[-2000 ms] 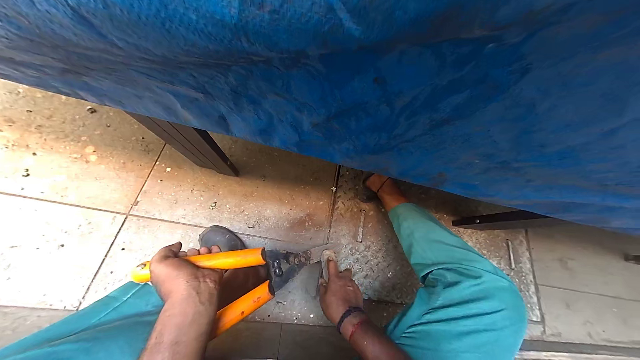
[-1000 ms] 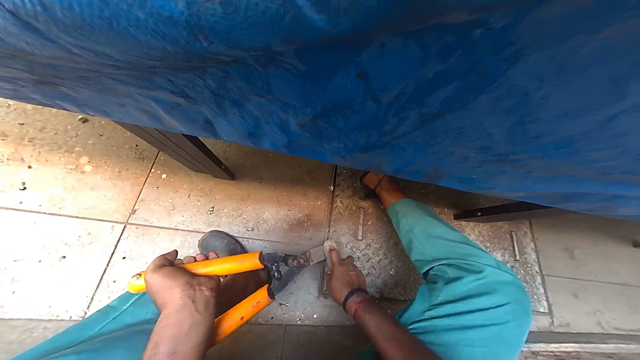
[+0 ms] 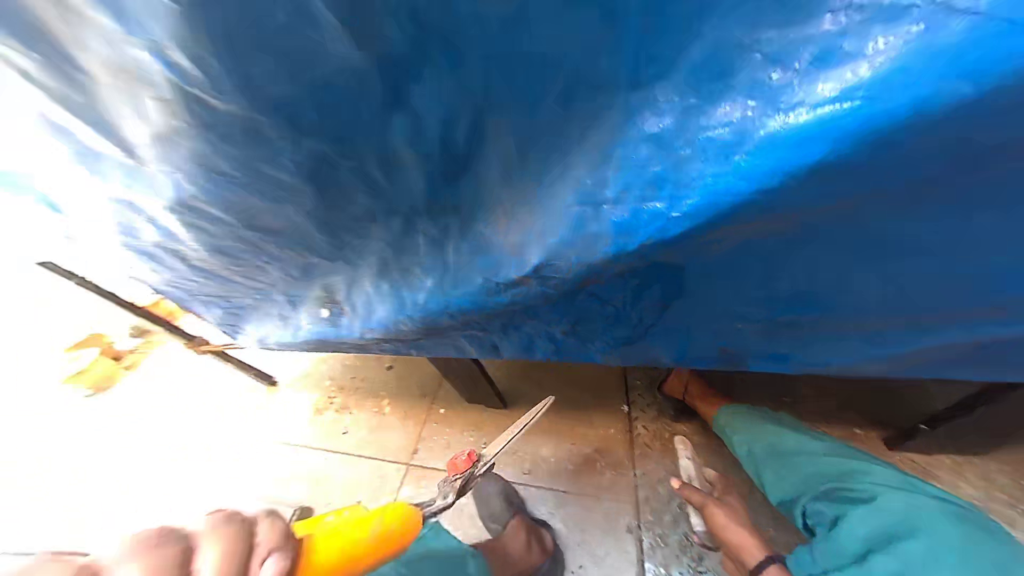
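Observation:
My left hand (image 3: 208, 544), at the bottom left, is closed on the yellow handles of a pair of garden shears (image 3: 360, 540). Their metal blades (image 3: 520, 428) look closed and point up and to the right, with a red part near the pivot. Low on the right, my right hand (image 3: 720, 508) holds a pale, worn oblong piece (image 3: 690, 468), perhaps a sharpening stone, between thumb and fingers. This piece stands apart from the blades, over the floor. Part of my left hand is cut off by the frame edge.
A blue tarpaulin (image 3: 496, 176) fills the upper view, with dark legs (image 3: 472, 382) beneath its edge. My feet and teal trousers (image 3: 864, 488) are on and above the tiled floor (image 3: 568, 448). A dark bar (image 3: 160, 320) slants at the left beside yellowish scraps (image 3: 108, 364).
The shears, open before with the pale piece at a blade, have been closed and turned upward. My right hand has come away from them with the piece. The view has swung, showing more tarpaulin.

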